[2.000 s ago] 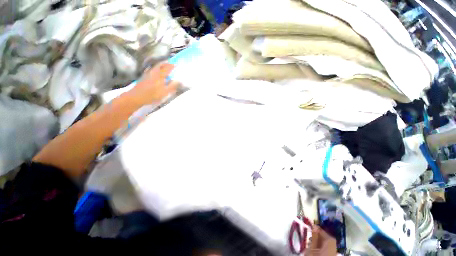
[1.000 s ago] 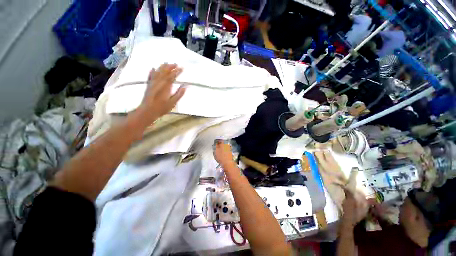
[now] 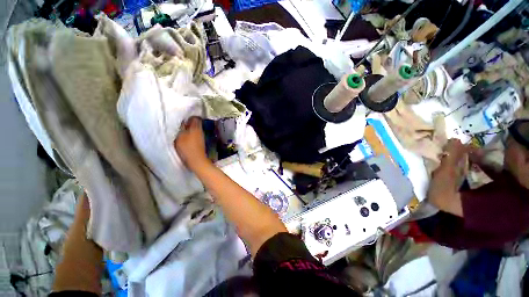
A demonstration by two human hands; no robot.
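Observation:
Large beige fabric panels with white backing (image 3: pixel 87 87) stand raised and folded over at the left. A second gathered beige-white bundle (image 3: pixel 148 110) lies against them, nearer the middle. My right hand (image 3: pixel 191 142) grips the white side of this bundle at its right edge, fingers partly hidden in the cloth. My left forearm (image 3: pixel 78 249) rises at the lower left behind the hanging panels, and the hand itself is hidden by them.
A white sewing machine (image 3: pixel 348 217) stands right of my right forearm. Black cloth (image 3: pixel 290 104) lies behind it, beside two thread cones (image 3: pixel 345 93). Another person's arm (image 3: pixel 449 180) works beige cloth at the right. Pale fabric (image 3: pixel 203 255) lies below the bundle.
The flat white-sided stack is now lifted and folded up at the left, showing beige faces. My right hand has moved left onto it. My left hand has gone from on top to behind the cloth.

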